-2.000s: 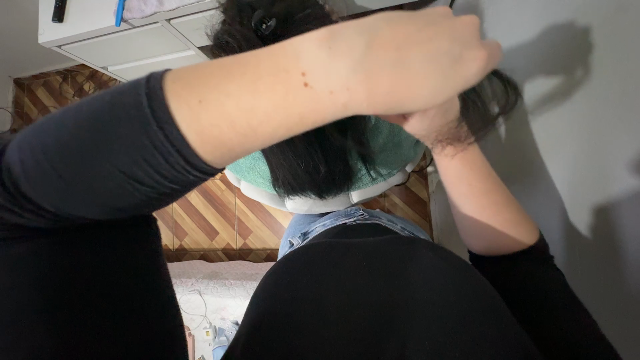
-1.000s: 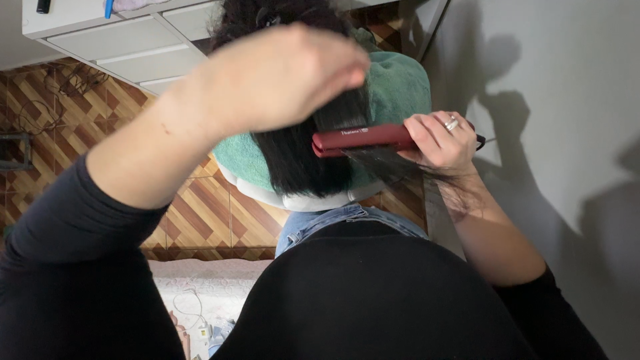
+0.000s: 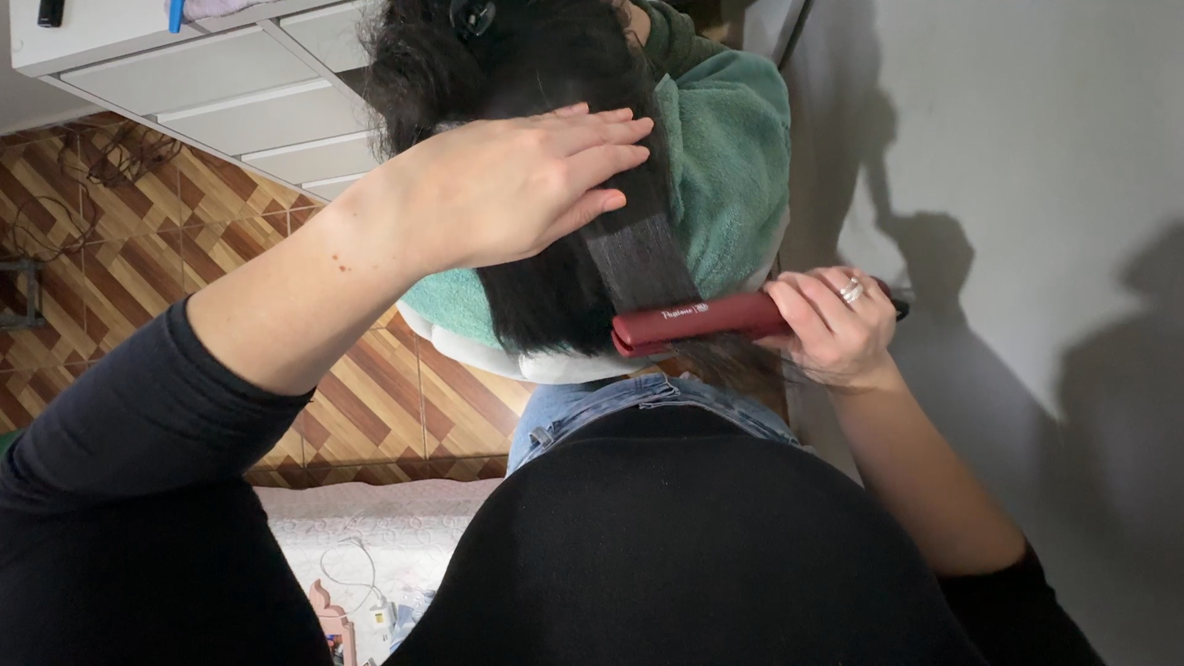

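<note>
My right hand (image 3: 832, 324), with a ring on one finger, grips a red hair straightener (image 3: 698, 320). Its plates are closed around a flat section of dark hair (image 3: 640, 254) near the ends, and loose tips hang out below. My left hand (image 3: 527, 180) lies palm down over the hair higher up, fingers extended and pointing right, holding no tool. The hair belongs to a seated person with a green towel (image 3: 735, 176) over the shoulders. A black hair clip (image 3: 473, 16) holds up hair at the top of the head.
A white drawer unit (image 3: 199, 83) stands at the upper left, with a blue item (image 3: 176, 14) on it. Cables (image 3: 120, 157) lie on the patterned floor. A grey wall (image 3: 1036, 185) runs close along the right. A light bedspread (image 3: 370, 509) with a white cable is at the bottom left.
Two seconds ago both hands were together at upper right. The straightener, closer to the head one second ago, is now lower along the hair, and my left hand has come to rest on the hair.
</note>
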